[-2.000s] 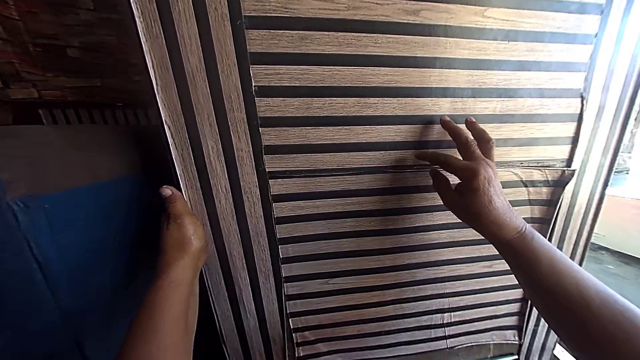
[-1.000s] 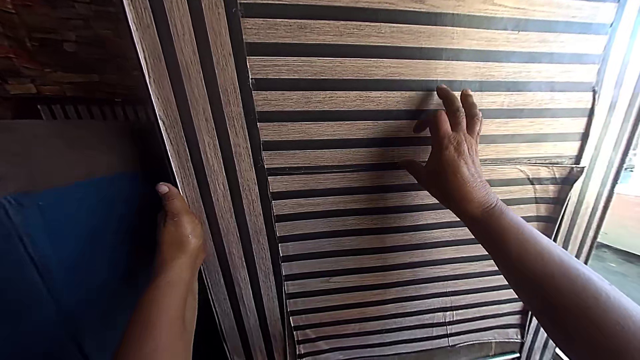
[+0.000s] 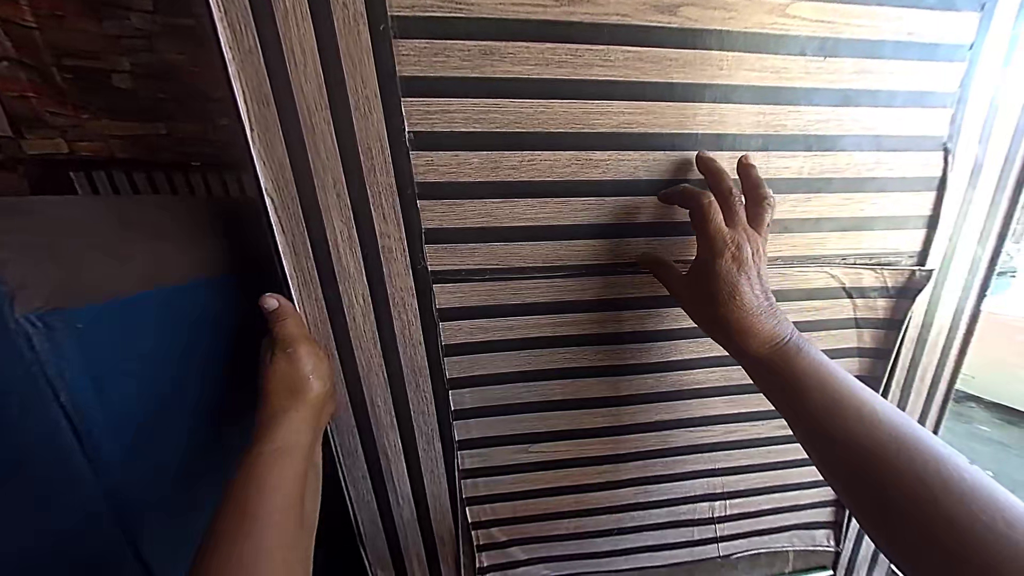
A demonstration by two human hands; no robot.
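A door-like panel (image 3: 560,168) is covered in wood-grain sheeting with dark stripes, horizontal across the middle and vertical along the side borders. A lower piece of the striped sheeting (image 3: 608,400) meets the upper one at a seam; it is wrinkled, and its upper right corner stands off the surface. My left hand (image 3: 300,368) grips the panel's left edge, thumb on the outer side and fingers mostly hidden. My right hand (image 3: 728,256) rests by its fingertips at the panel just above the seam, with the thumb near the seam and the fingers spread; nothing is held in it.
To the left is a blue and brown covered surface (image 3: 144,352), with a dark brick-patterned wall (image 3: 120,80) behind it. Bright light comes in at the right, where a grey floor (image 3: 984,432) shows past the panel's right edge.
My right hand has moved slightly left since two seconds ago, and its fingers have shifted in pose. My left hand has stayed at the panel's edge.
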